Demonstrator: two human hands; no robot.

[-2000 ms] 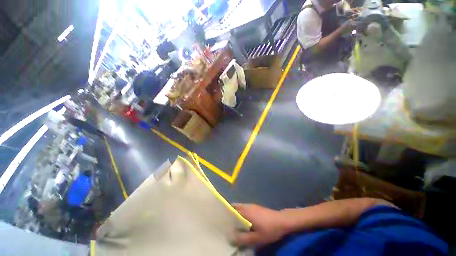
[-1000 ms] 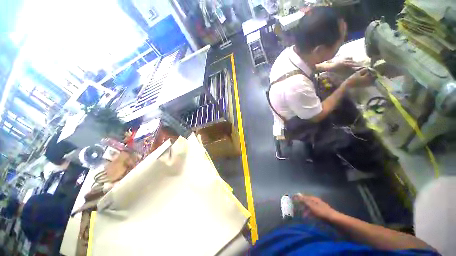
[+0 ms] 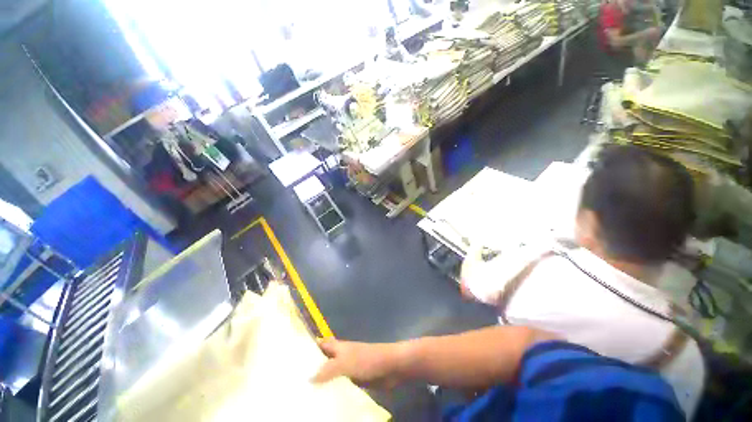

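Note:
A stack of cut panels (image 3: 247,371), cream and washed out by glare, fills the bottom left in front of me. My right hand (image 3: 354,363) reaches in from the right in a blue sleeve and rests at the panels' right edge; its fingertips lie against the edge. My left hand is not in view. The panels' far corner overlaps the steel worktable (image 3: 177,288). The panels' near part is cut off by the bottom edge.
A roller conveyor (image 3: 86,330) and a blue bin (image 3: 86,218) are at left. A seated person (image 3: 594,305) is close at right. A white table (image 3: 486,206), a small stand (image 3: 317,202) and tables with yellow-edged stacks (image 3: 466,78) stand beyond.
The view has moved forward past the cartons, and the worktable and rollers are now close at left. My right hand, earlier off the panels, is back at their edge.

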